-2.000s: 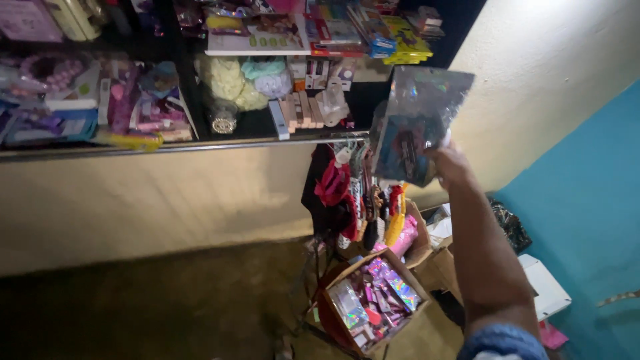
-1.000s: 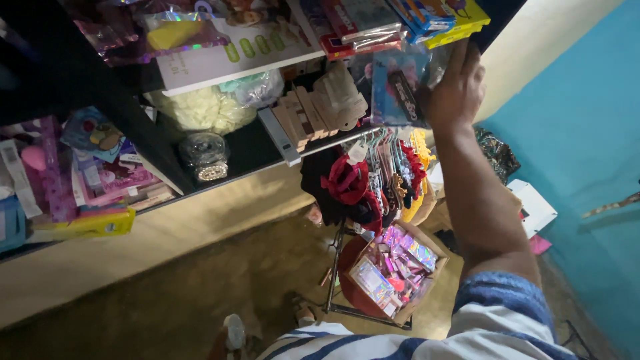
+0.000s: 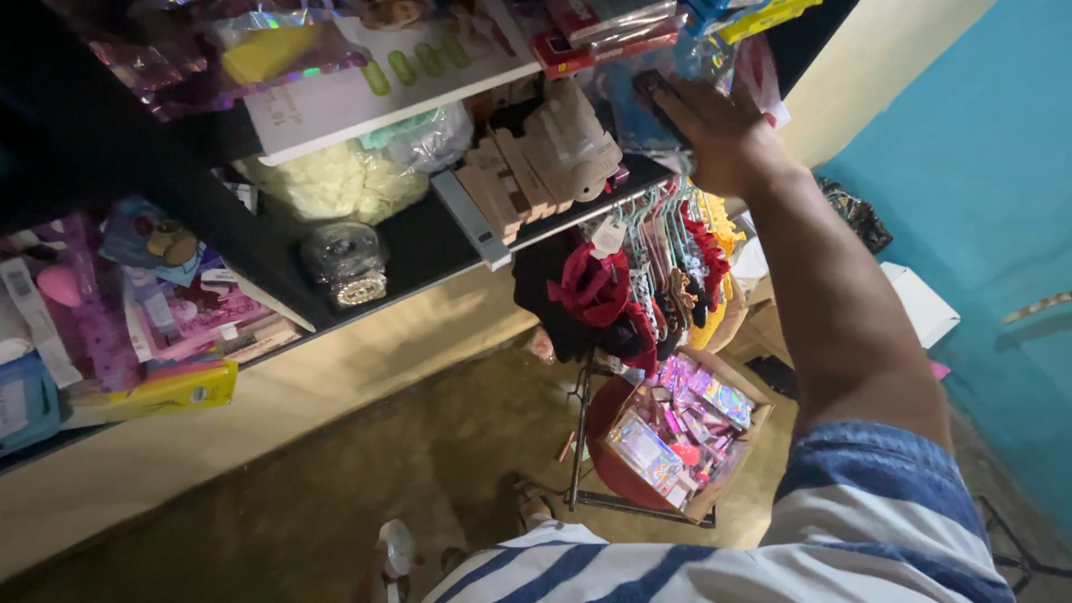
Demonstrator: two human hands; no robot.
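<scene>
My right hand (image 3: 720, 138) reaches to the right end of the lower black shelf. Its fingers are on a clear plastic packet (image 3: 624, 105) with blue inside and a dark, narrow item at its front. The packet is partly under the hand, beside pale beige boxes (image 3: 511, 180) and below red boxes (image 3: 607, 50). At the bottom edge, a small part of what looks like my left hand (image 3: 367, 589) shows by a pale, translucent object (image 3: 397, 546); its fingers are not clear.
Clothes on hangers (image 3: 645, 276) hang below the shelf. An open cardboard box (image 3: 758, 427) of shiny pink packages sits under them, over a black metal frame (image 3: 578, 452). Yellowish bagged goods (image 3: 335, 180) and a clear-wrapped roll (image 3: 343, 251) fill the shelf's left part. A blue wall (image 3: 980, 167) stands right.
Two seconds ago my right hand held the packet in front of the shelf's right end; now hand and packet are in among the shelf goods. The view has moved nearer the shelf and tilted.
</scene>
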